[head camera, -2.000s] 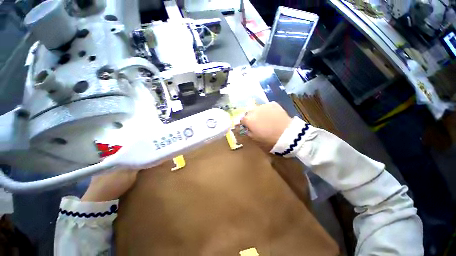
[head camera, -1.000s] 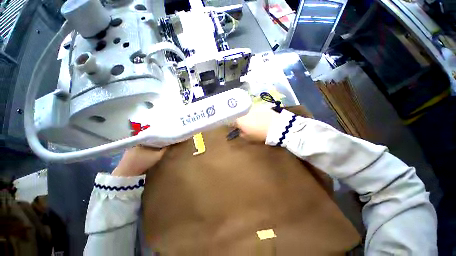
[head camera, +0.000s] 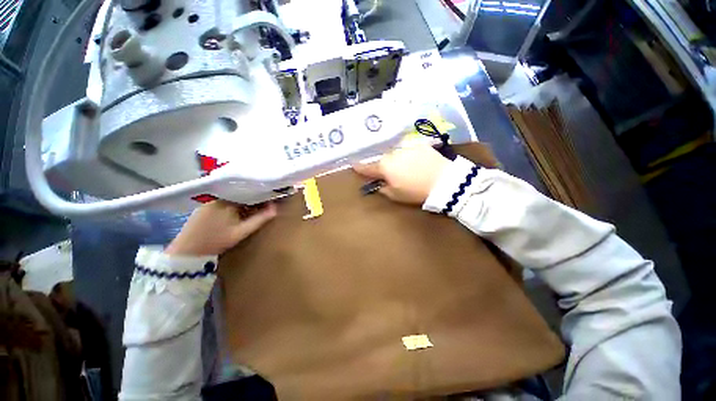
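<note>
The brown fabric piece spreads below the machine head, with a small pale-yellow tab on its lower middle. A yellow clamp tab shows over its upper part. My left hand rests on the cloth's upper left edge, thumb apart from the fingers; its fingertips are partly hidden near the lamp. My right hand lies on the upper right of the cloth. Dark tips of thread snips stick out from its fingers, and a black cord loop shows behind it.
The white machine head fills the upper left. The white sewing lamp arm crosses low over the cloth's upper edge. A bundle of brown cut pieces lies at right. A white-framed screen stands behind. Brown cloth is at lower left.
The view has shifted. The right hand has moved back from the clamp onto the cloth, showing the snips' tips. The left hand has come out from behind the lamp, its thumb now visible.
</note>
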